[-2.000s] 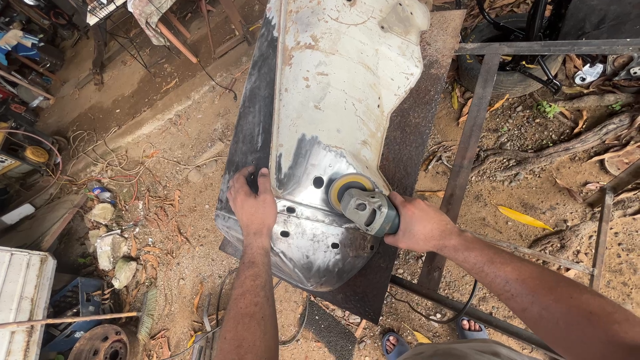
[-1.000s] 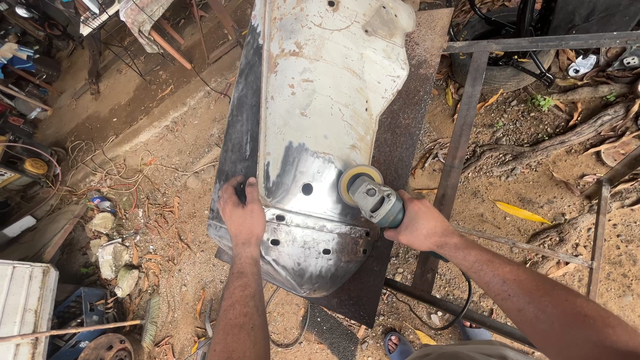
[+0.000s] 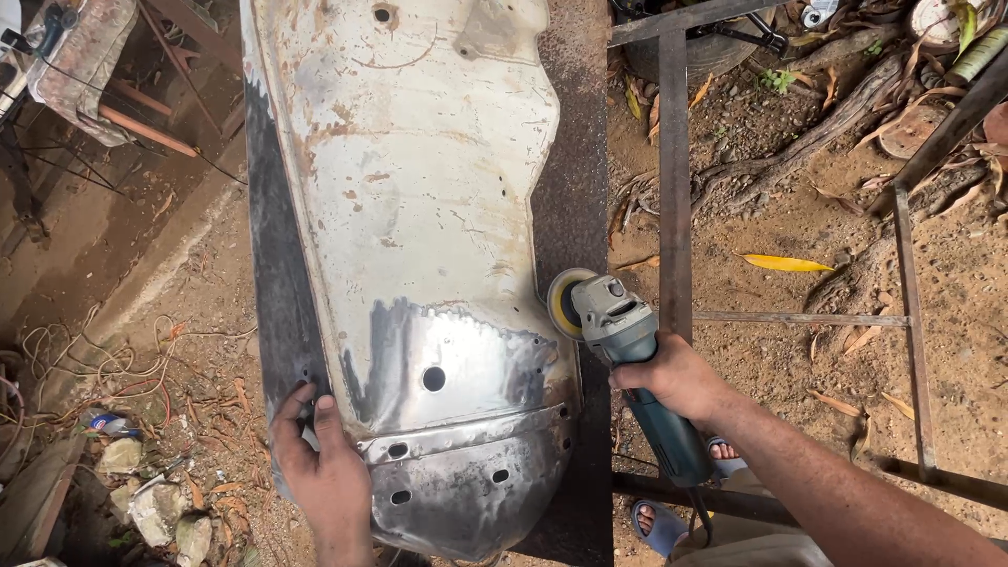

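Note:
A shaped sheet-metal panel [image 3: 417, 220] lies on a dark rusty metal sheet [image 3: 579, 157]. Its upper part carries worn cream paint; the lower part is bare, shiny metal with several dark holes. My right hand [image 3: 677, 378] grips the body of an angle grinder [image 3: 630, 331], whose yellow-ringed disc [image 3: 568, 305] is at the panel's right edge; whether it touches cannot be told. My left hand [image 3: 323, 465] rests on the panel's lower left edge, thumb and fingers apart around the rim.
A steel frame [image 3: 675, 181] stands at the right over soil with roots and leaves. A power cord [image 3: 699, 516] hangs from the grinder. Loose cables [image 3: 118, 354] and broken stones [image 3: 161, 512] lie on the ground at left. Sandaled feet [image 3: 657, 524] show below.
The grinder in my right hand has moved from the bare metal to the panel's right edge, its body now pointing more downward. My left hand stays at the left edge. The view is closer.

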